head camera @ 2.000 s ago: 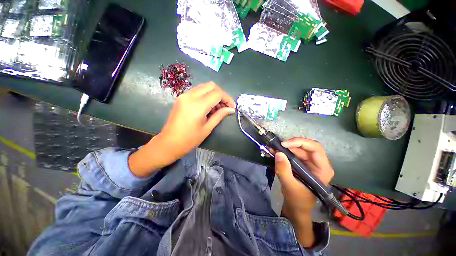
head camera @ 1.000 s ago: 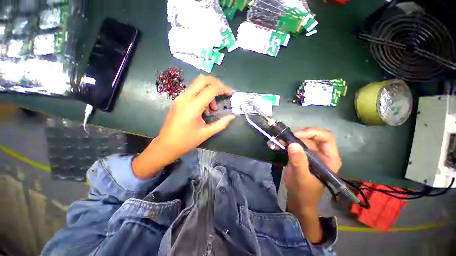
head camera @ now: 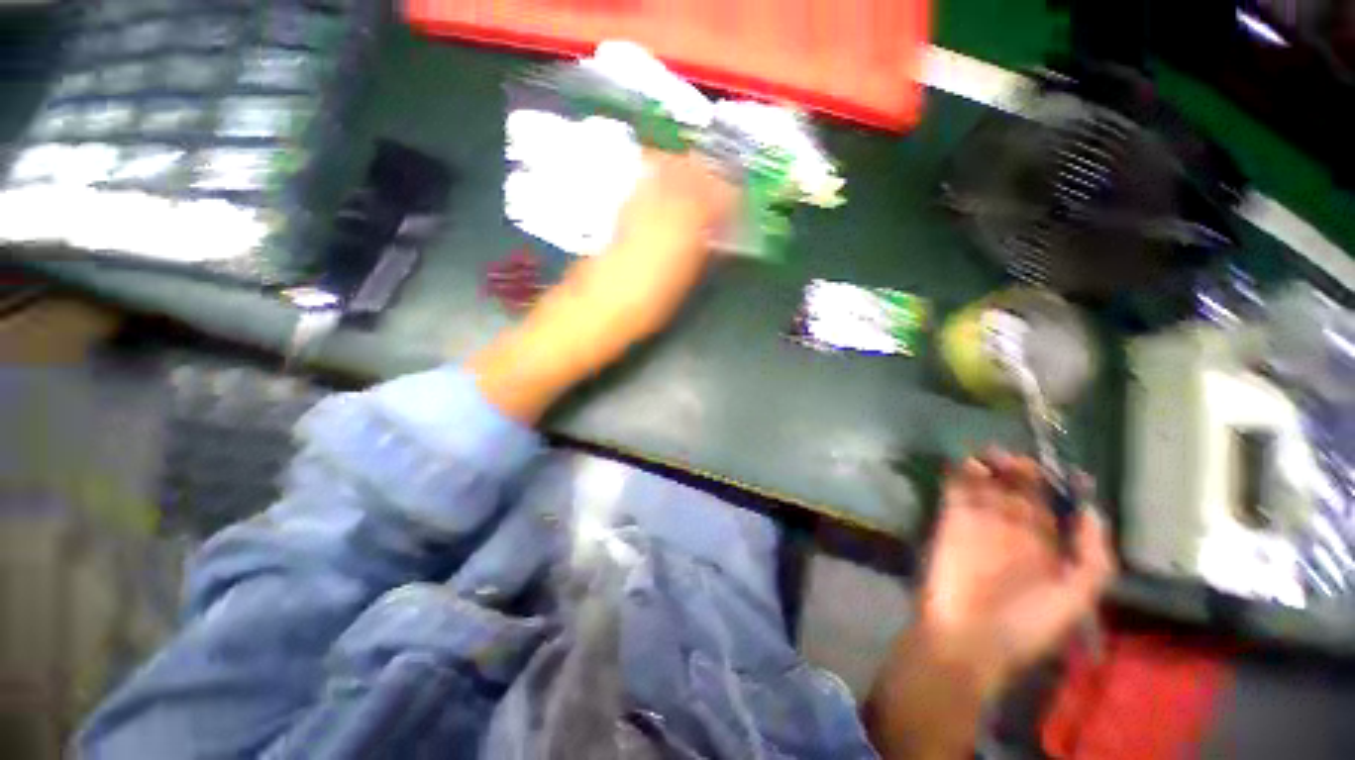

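The frame is blurred by motion. My left hand [head camera: 681, 205] is over the fanned circuit boards [head camera: 559, 180] at the back; its fingers are blurred, and whether they grip a board cannot be told. My right hand [head camera: 1011, 552] holds the soldering iron [head camera: 1058, 483], its tip at the opening of the yellow-green tip-cleaning tin [head camera: 973, 354]. Another small silvery board group [head camera: 859, 318] lies left of the tin. A loose pile of small red parts [head camera: 514, 279] lies left of my left forearm.
A blister tray [head camera: 164, 134] and a dark phone [head camera: 390, 238] are at the left. A red tray [head camera: 713, 42] is at the back. The round fan [head camera: 1063, 186] and white box [head camera: 1189, 446] stand right. A red bin [head camera: 1137, 698] is below the bench.
My left hand has moved from the single board up and back to the fanned boards. My right hand has moved the iron right to the tin. The single board in front is gone. The view has shifted.
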